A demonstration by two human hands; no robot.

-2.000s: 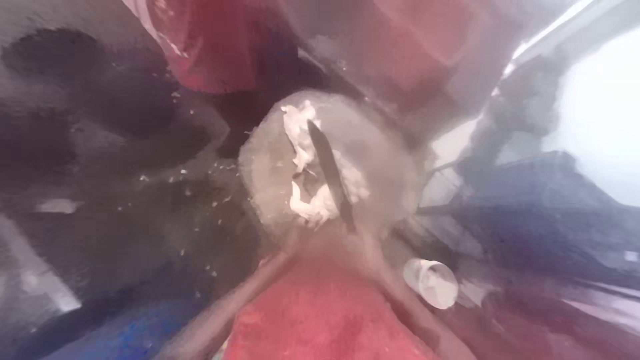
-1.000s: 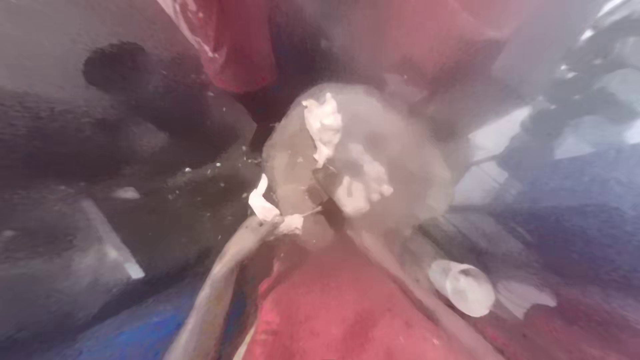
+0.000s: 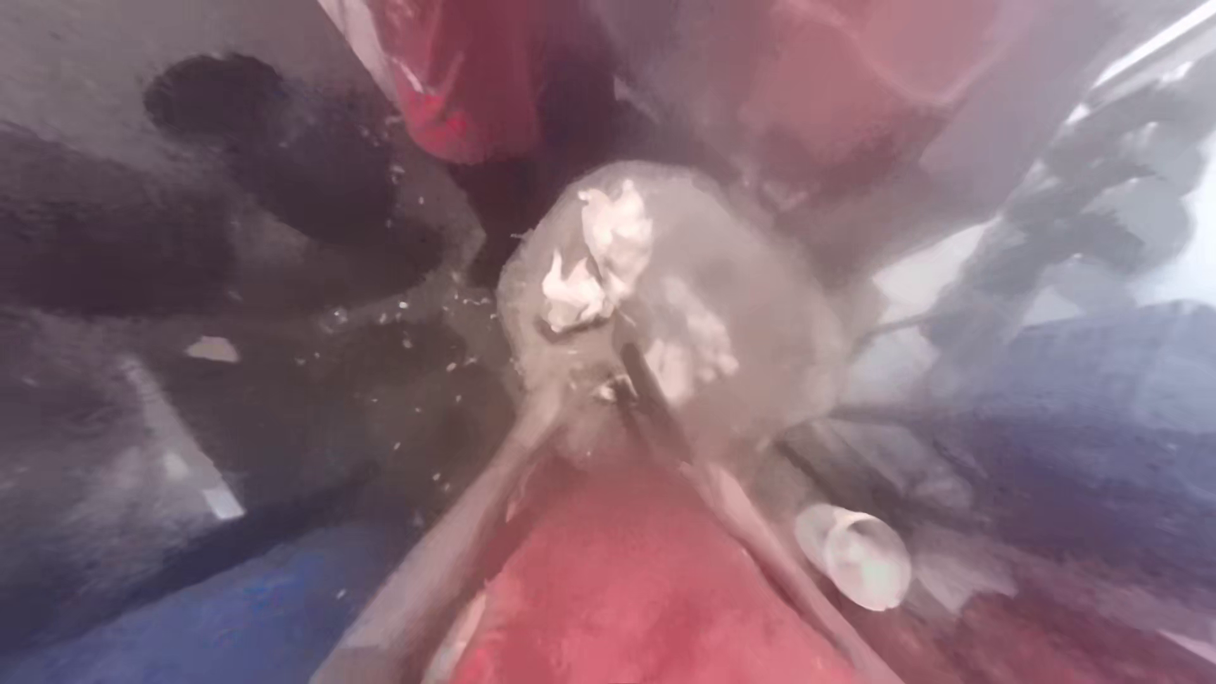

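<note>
The view is hazy and blurred. My left hand (image 3: 560, 385) is at the near left edge of a round, pale board or block (image 3: 779, 332); its fingers are indistinct. My right hand (image 3: 693, 456) lies near the block's close edge, around the lower end of a dark knife (image 3: 651, 380) whose blade points away from me. Whitish pieces that look like raw meat (image 3: 617, 233) rest at the far left of the block, and one piece (image 3: 573, 293) lies just nearer. A paler heap (image 3: 693, 342) sits right of the blade.
A white cup or small tub (image 3: 866, 560) lies tilted at the right. Red bags or cloth (image 3: 465, 85) hang beyond the block. Pale scraps (image 3: 404, 332) are scattered over the dark ground at left, with a light strip (image 3: 185, 442) farther left. Blue material (image 3: 209, 608) is at the lower left.
My left hand has moved back in from the block's left side. The pale piece beside it a second ago now appears to lie on the block near the far pieces.
</note>
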